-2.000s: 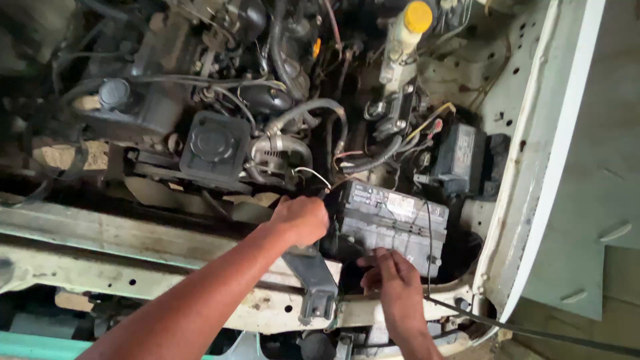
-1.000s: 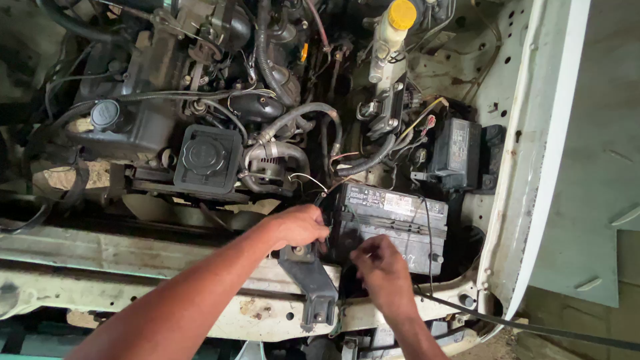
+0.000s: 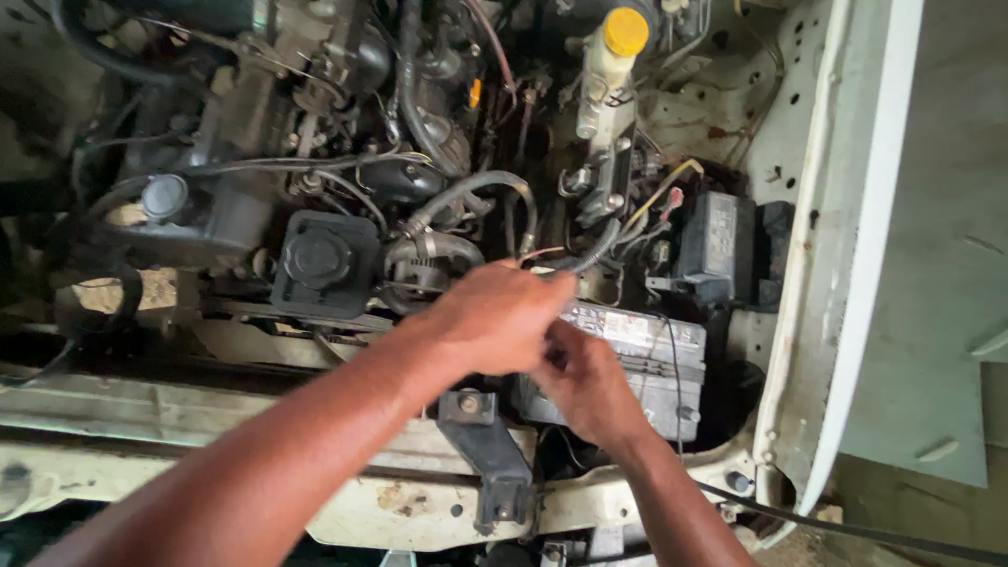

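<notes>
Both my hands meet over the left end of a grey car battery (image 3: pixel 665 339) in an engine bay. My left hand (image 3: pixel 504 315) is curled, its fingertips near the battery's upper left corner, beside a corrugated wire conduit (image 3: pixel 600 248). My right hand (image 3: pixel 587 382) lies just below and right of it, fingers bent and touching or nearly touching the left one. What either hand holds, if anything, is hidden by the fingers. A thin black cable (image 3: pixel 676 378) runs across the battery's top. Loose wires with a red connector (image 3: pixel 672 203) stand above the battery.
A black fuse box (image 3: pixel 715 248) sits right of the wires. A reservoir with a yellow cap (image 3: pixel 626 31) rises behind. At left are a square black part with a round cap (image 3: pixel 317 260) and the engine (image 3: pixel 228 150). A black bracket (image 3: pixel 488 453) is bolted to the cream front panel (image 3: pixel 394 504).
Both hands have moved up to the battery's upper left corner. My right hand, apart from the left one a second ago, is now close against it.
</notes>
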